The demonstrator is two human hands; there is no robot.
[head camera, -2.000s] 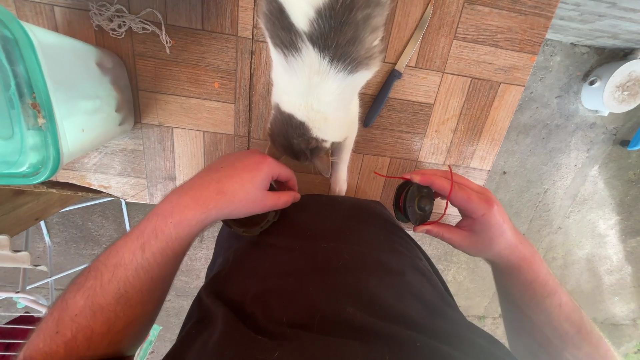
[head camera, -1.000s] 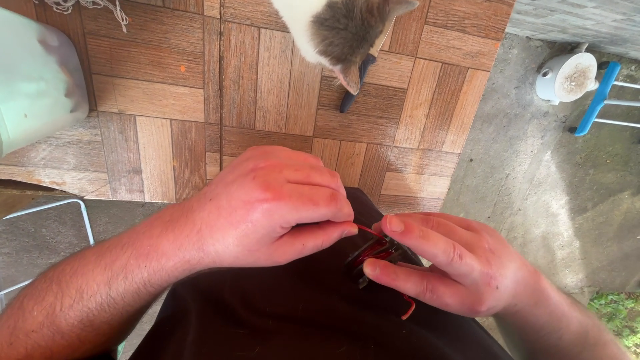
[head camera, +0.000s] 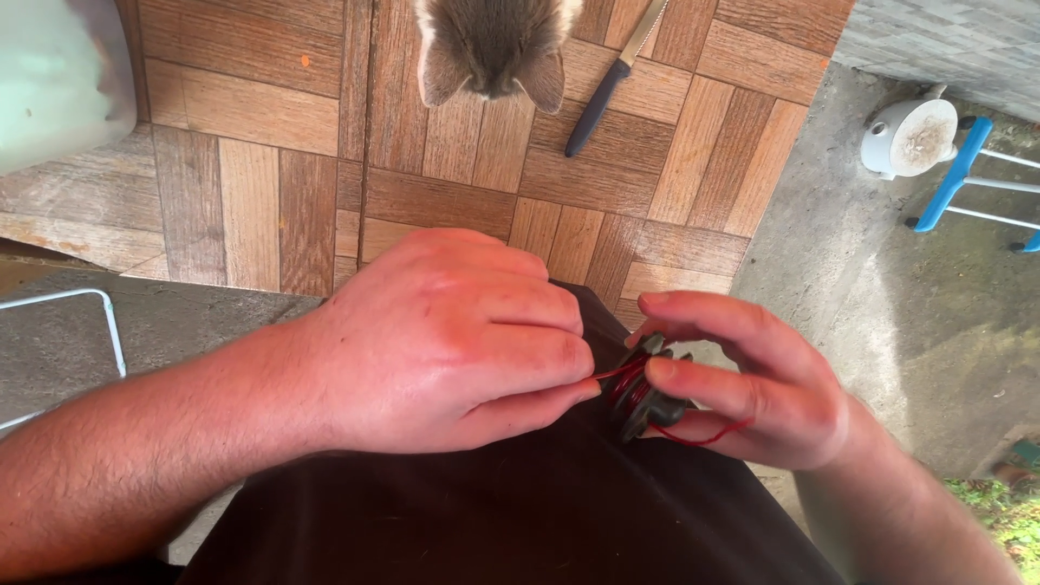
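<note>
Just above my lap, my right hand (head camera: 739, 374) holds a small dark spool (head camera: 638, 390) between thumb and fingers. Red line (head camera: 630, 382) is wound on the spool, and a loose red end hangs out below my right fingers. My left hand (head camera: 455, 349) is closed, back upward, pinching the red line between thumb and forefinger at the spool's left side. A short stretch of line runs from that pinch to the spool. Whether my left palm holds anything else is hidden.
A grey and white cat (head camera: 496, 49) is at the top of the wood-patterned tabletop (head camera: 455, 203). Beside it lies a knife with a dark handle (head camera: 597, 110). A translucent container (head camera: 65, 89) stands at left; a white pot (head camera: 914, 138) and blue-and-white stand (head camera: 951, 179) are at right.
My left hand has come from the left side of my lap to the spool and taken the red line. The cat's head has moved off the knife handle it overlapped one second ago.
</note>
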